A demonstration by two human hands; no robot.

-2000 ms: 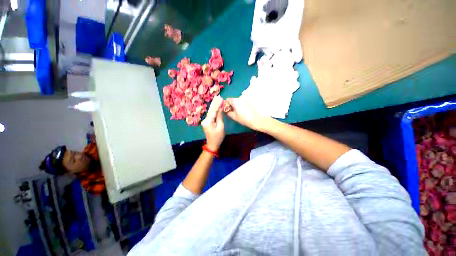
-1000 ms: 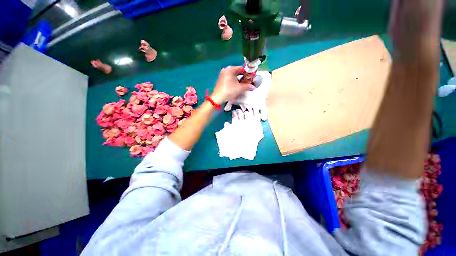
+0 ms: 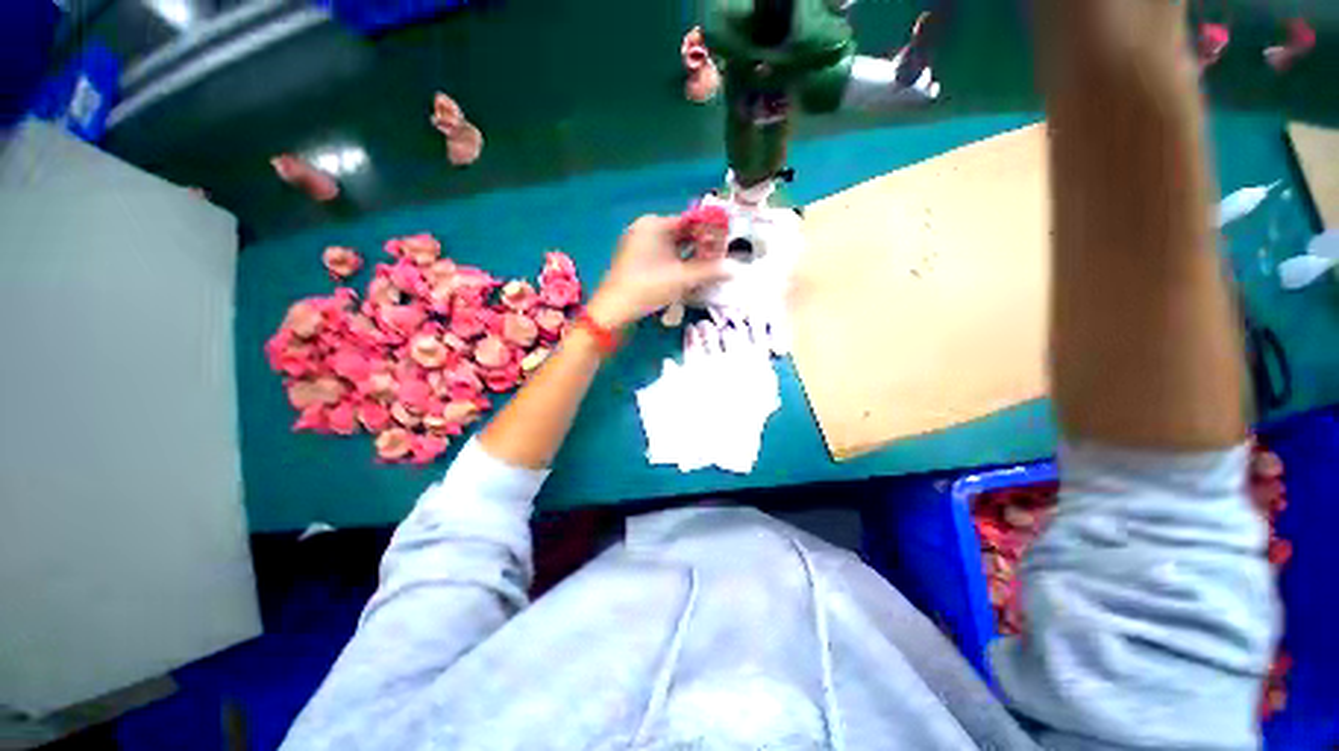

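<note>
My left hand (image 3: 654, 272) holds a pink-red petal-like part (image 3: 705, 228) between its fingers, just left of the press ram. The green press (image 3: 759, 125) stands over white padding (image 3: 764, 272) with a dark round hole. White work gloves (image 3: 711, 404) lie flat in front of it. A loose pile of petal-like parts (image 3: 426, 352) lies on the bench to the left. My right forearm reaches up past the top edge at the right; the right hand is cut off by the picture's edge.
A cardboard sheet (image 3: 933, 294) lies right of the press. A blue bin (image 3: 962, 550) of parts stands at lower right. A pale board (image 3: 118, 411) stands at left. Figurine parts (image 3: 457, 132) are spaced on the dark green belt (image 3: 573, 88). A white bottle (image 3: 1245, 203) lies far right.
The view has swung right onto the press since the earliest frame. Since one second ago, my left hand has drawn the part slightly left from under the ram. My right arm stays raised.
</note>
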